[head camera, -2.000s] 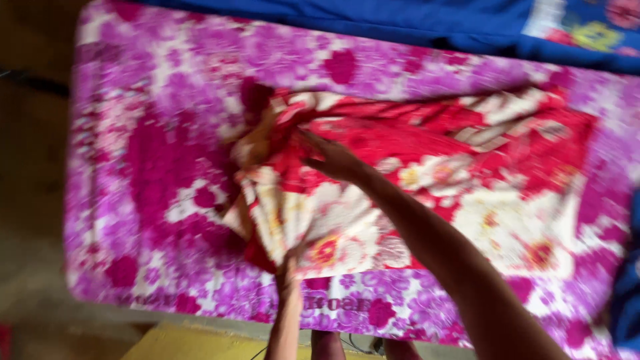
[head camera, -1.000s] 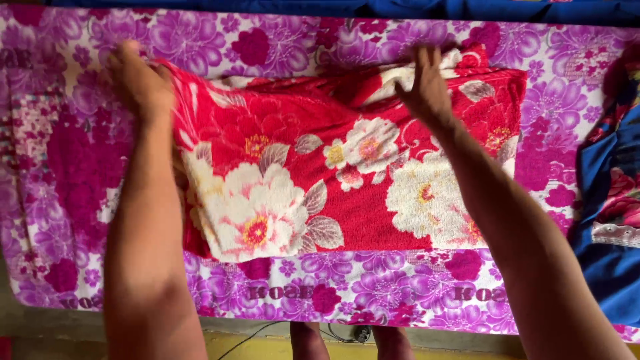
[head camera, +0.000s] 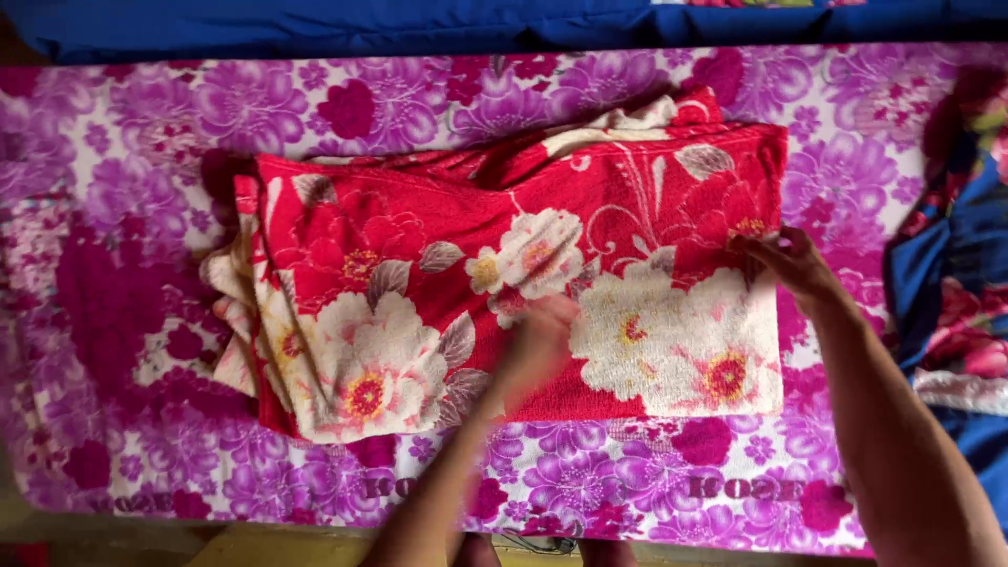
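Note:
A red floral terry cloth [head camera: 543, 236] with white flowers lies folded into a long rectangle, its layers uneven at the left end and along the far edge. My left hand [head camera: 549, 315], blurred, is over the cloth's middle; its fingers cannot be made out. At the right edge my right hand [head camera: 783, 250] has its thumb and fingertips on the cloth's border, and whether they pinch it is not clear.
The cloth rests on a padded surface with a purple floral cover [head camera: 315, 488]. Blue fabric [head camera: 354, 27] runs along the far side. Blue floral fabric [head camera: 969, 315] lies at the right. Below the near edge are a cable [head camera: 543, 543] and my legs.
My left hand has moved from the cloth's far left corner to its middle. My right hand has gone from the far edge to the right edge. The cloth's far edge lies straighter at the right.

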